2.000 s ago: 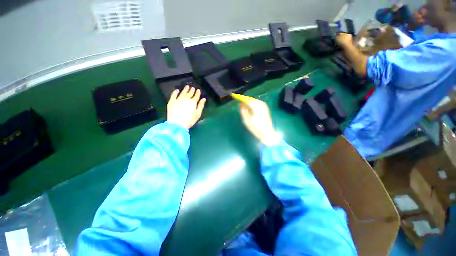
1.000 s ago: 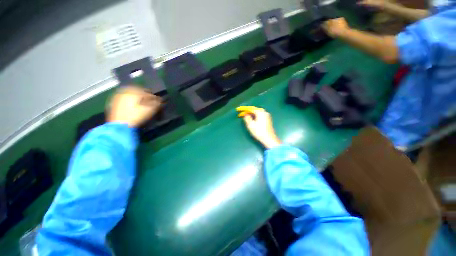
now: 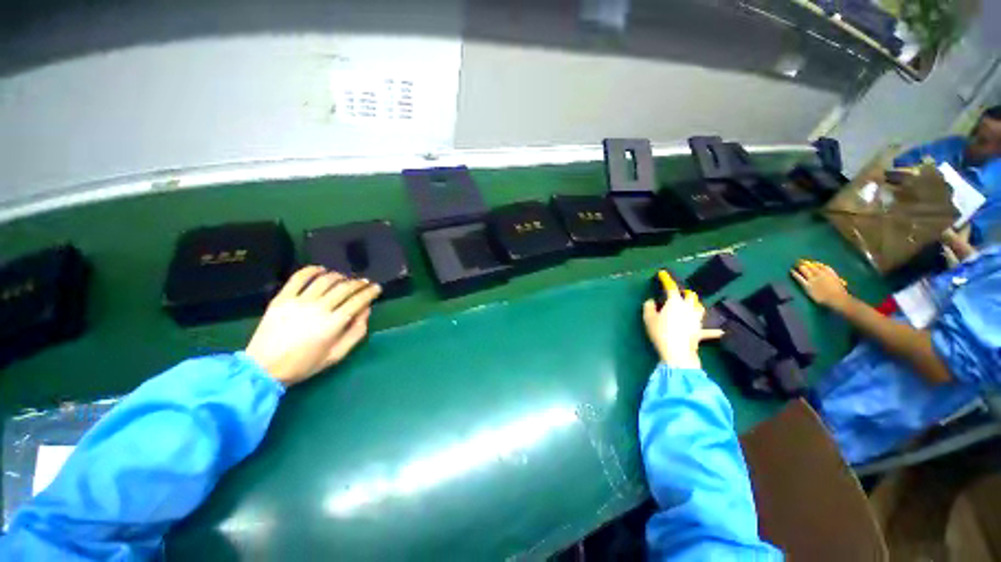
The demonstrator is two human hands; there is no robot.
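My left hand [image 3: 313,324] lies over the front left edge of an open black gift box [image 3: 384,267], whose panel with a cut-out lies flat in it. Its fingers are slightly apart and hold nothing that I can see. My right hand [image 3: 675,321], with yellow finger cots, is closed over a small black box [image 3: 660,290] at the left of the loose pile; the hand hides most of it. Another small box [image 3: 719,271] lies just beyond, and several more [image 3: 757,335] lie to the right. An open gift box [image 3: 463,259] has its panel raised behind it.
Closed gift boxes [image 3: 228,271] and open ones line the green conveyor [image 3: 132,214]. A clear bag [image 3: 27,445] lies at the left. A brown carton [image 3: 807,483] stands below the table's right edge. Another person's hand [image 3: 821,283] rests on the table beyond the pile.
The raised panel of the box by my left hand is now down flat. My right hand has moved from the bare table to a small box in the pile. The camera view has shifted.
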